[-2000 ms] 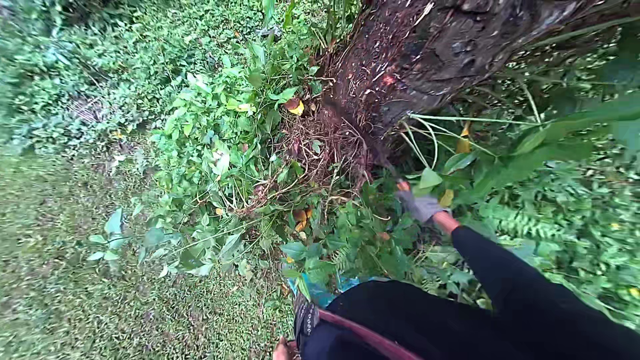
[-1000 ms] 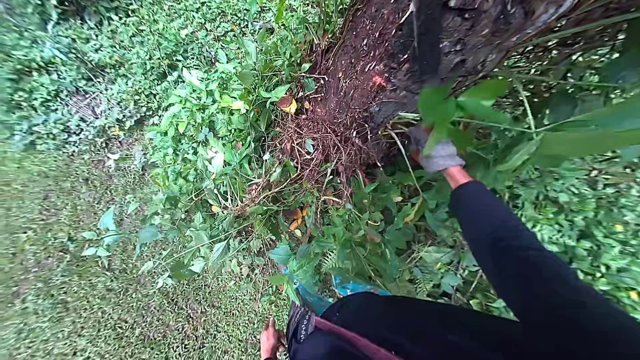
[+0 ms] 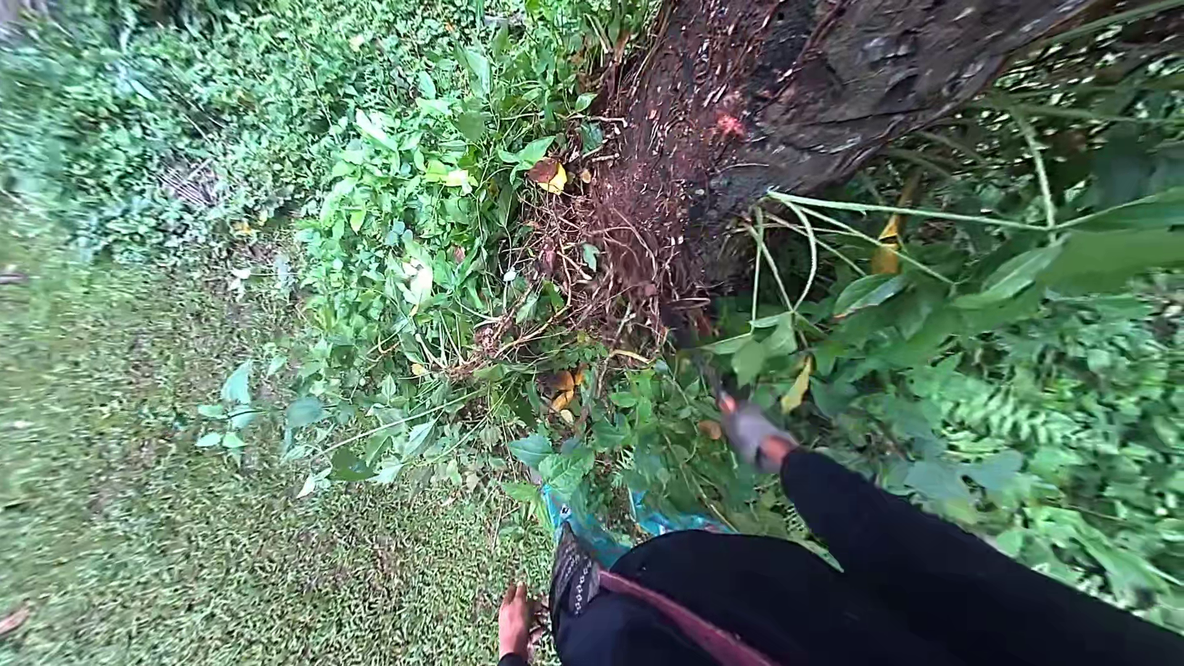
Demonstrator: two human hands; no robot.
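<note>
My right hand [image 3: 754,433], in a grey glove, is closed around the handle of a long dark-bladed tool, likely a machete [image 3: 696,347]. Its blade points up and left towards the base of a tree trunk [image 3: 814,102], where its far part is blurred against the roots. Thin reddish-brown roots [image 3: 629,250] cover the trunk's foot, and a pinkish-red spot [image 3: 729,124] shows on the bark. Low at the bottom, beside my dark clothing, my left hand [image 3: 514,622] is bare and hangs over the grass; its fingers are too unclear to read.
Leafy weeds [image 3: 407,231] crowd the left side of the trunk. Long green stems [image 3: 906,215] and broad leaves spread on the right. Blue plastic-like material [image 3: 592,541] lies by my legs. Short grass [image 3: 277,555] extends at lower left; yellow leaves [image 3: 559,400] lie among the plants.
My right hand rose against the trunk with the dark blade pointing up, then came down to lower beside the roots. The broad leaves that were near that hand have swung away from it.
</note>
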